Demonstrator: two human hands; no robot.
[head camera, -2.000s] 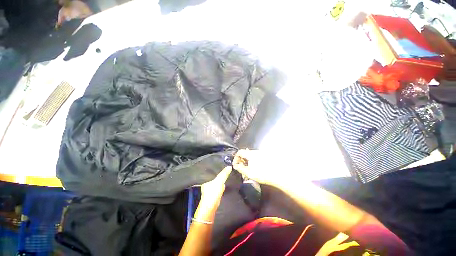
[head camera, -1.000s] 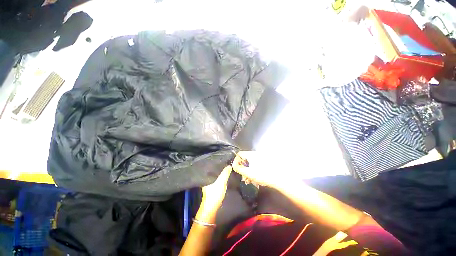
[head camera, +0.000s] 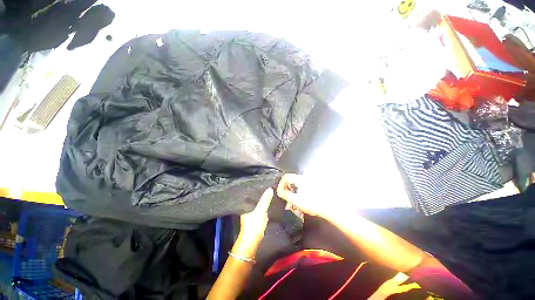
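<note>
A large black garment (head camera: 193, 111) lies spread with its crinkled, shinier lining (head camera: 234, 88) up, and a smoother matte band (head camera: 234, 202) runs along its near edge. My left hand (head camera: 256, 220) is at the band's right end, its finger pointing up along the edge and its grip partly hidden under the cloth. My right hand (head camera: 291, 190) is closed at the corner of the garment beside it, fingertips pinched together at the cloth. The two hands are close together. No needle or thread can be made out.
Striped cloth (head camera: 440, 155) with small dark pieces lies at right. Behind it are a red bag (head camera: 454, 92), clear plastic (head camera: 498, 123) and a red box (head camera: 490, 53). A tan ridged block (head camera: 54, 101) lies at left. A blue crate (head camera: 44, 252) and dark cloth (head camera: 135, 252) are below the table.
My left hand has opened slightly away from my right hand, with its finger now raised along the edge. The garment stays in nearly the same place; the view has shifted slightly.
</note>
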